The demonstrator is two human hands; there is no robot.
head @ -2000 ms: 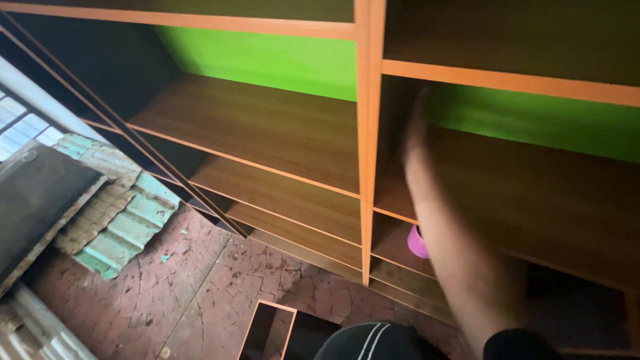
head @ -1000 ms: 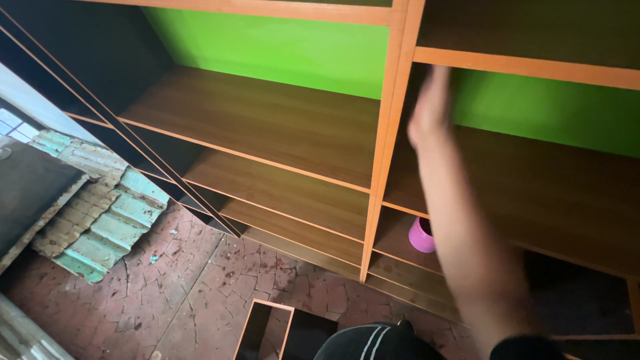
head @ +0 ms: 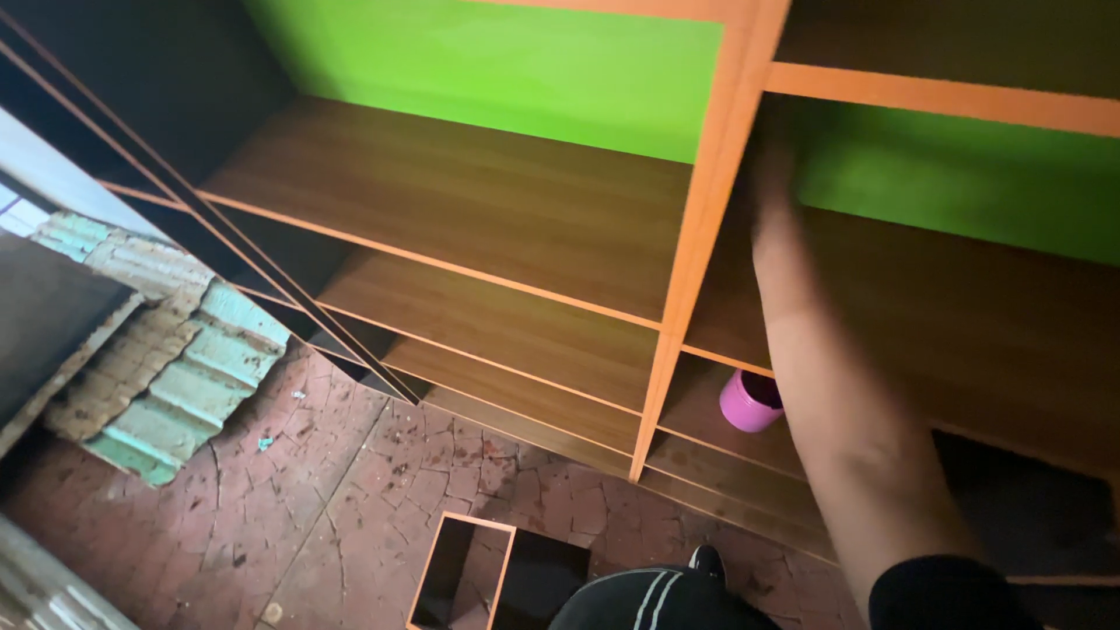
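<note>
My right hand (head: 774, 157) reaches into the upper right compartment of a wooden shelf unit (head: 700, 262) with orange edges and a green back panel. It is at the inner side of the upright, blurred and in shadow, so its fingers and anything in them cannot be made out. On the shelf below, partly behind my forearm, stands a pink pot (head: 750, 402). My left hand is out of view.
Corrugated sheets (head: 206, 350) lie on the left beside a dark panel (head: 52, 324). A small orange-edged open box frame (head: 503, 569) stands on the cracked red floor (head: 350, 490) near my leg (head: 656, 599).
My right hand was raised against the inner side of the upright one second ago; now it is blurred in the shadow there. The view has come nearer the shelves.
</note>
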